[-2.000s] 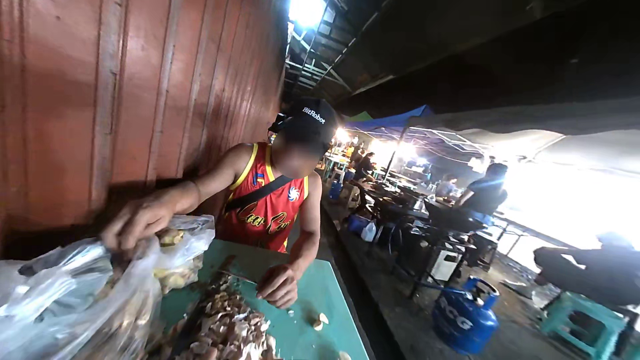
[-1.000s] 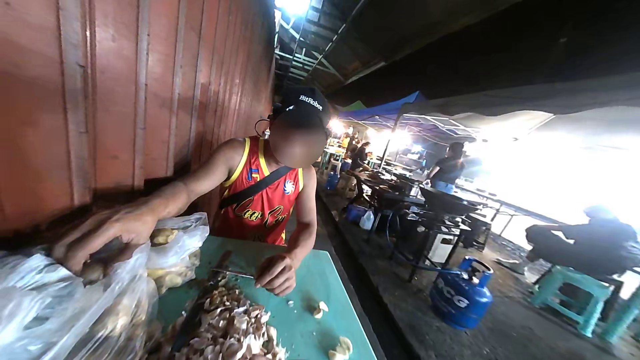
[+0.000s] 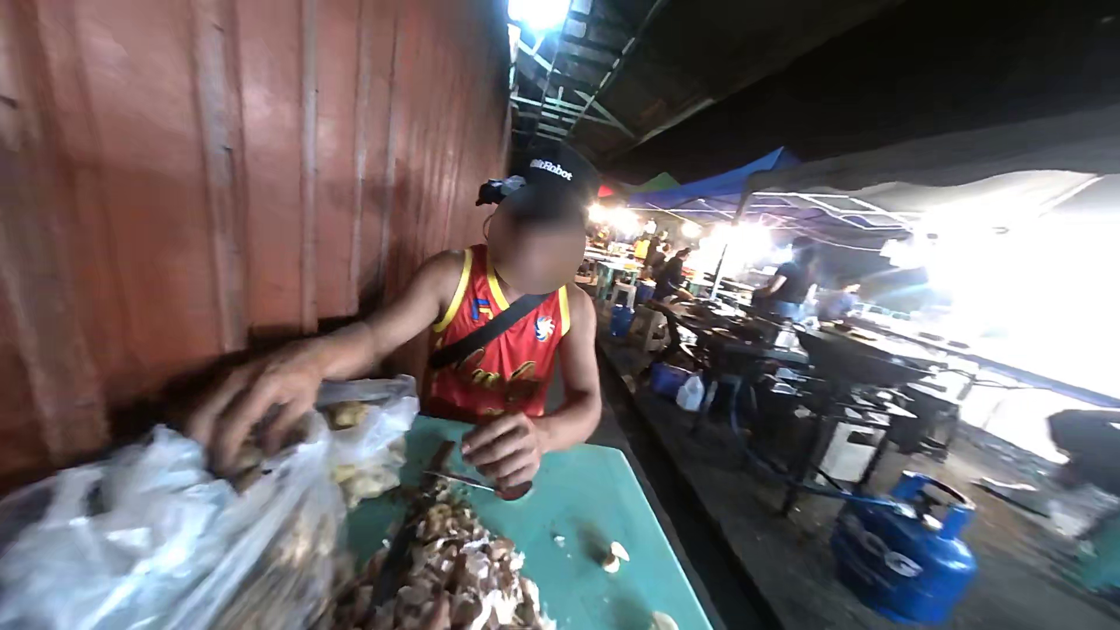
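Neither my left hand nor my right hand is in view. Across from me, a person in a red jersey reaches one hand [image 3: 262, 402] into a clear plastic bag [image 3: 289, 525]. That person's other hand [image 3: 503, 451], above the green tabletop [image 3: 586, 499], grips a small knife [image 3: 464, 479] with its blade toward the bags. Garlic cloves and skins [image 3: 464, 569] form a pile at the near edge. A long dark object with a brown end [image 3: 398, 551] lies along the pile. Two pale cloves [image 3: 614, 557] rest apart from it. What the reaching fingers touch is hidden.
A red corrugated metal wall [image 3: 271, 157] borders the left side. More plastic bags [image 3: 131, 525] bulge at lower left. Past a dark gutter [image 3: 700, 525] on the right stand a blue gas cylinder [image 3: 906, 551] and cooking equipment [image 3: 849, 437], with people under canopies behind.
The other person's reaching hand moved toward the left edge, then back right, staying over the bags. Their other hand still holds the knife near the pile. The view has shifted slightly.
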